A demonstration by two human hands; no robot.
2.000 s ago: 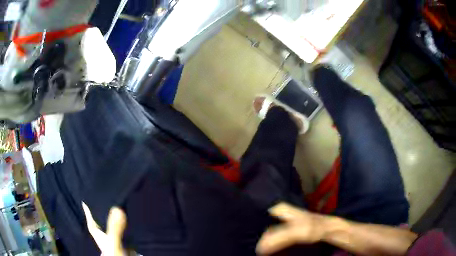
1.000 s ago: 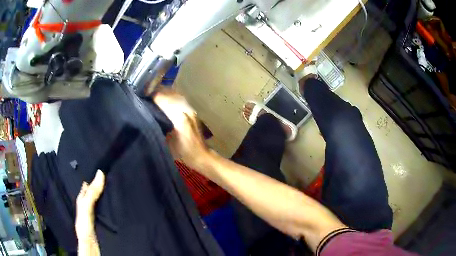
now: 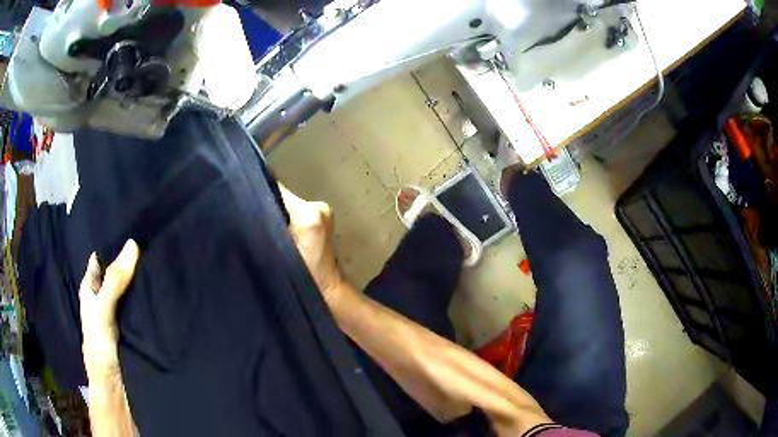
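A large black fabric panel (image 3: 213, 282) runs from under the sewing machine head (image 3: 128, 68) down toward the wearer's lap. Its upper end lies at the presser foot area, where the needle is too small to tell. My left hand (image 3: 111, 282) grips a fold of the panel on its left part, thumb and fingers around the cloth. My right hand (image 3: 309, 226) holds the panel's right edge just below the cylinder arm (image 3: 286, 115), with its fingertips partly hidden behind the cloth.
The white machine bed (image 3: 597, 77) is at the top right. A foot pedal (image 3: 473, 206) lies on the floor beside a sandalled foot. A black crate (image 3: 699, 256) with orange-brown scraps stands at the right. More black fabric (image 3: 51, 282) lies at the left.
My right hand has come up from the lap to the panel's right edge near the cylinder arm. My left hand has moved up and left and closed on the cloth. The view has shifted.
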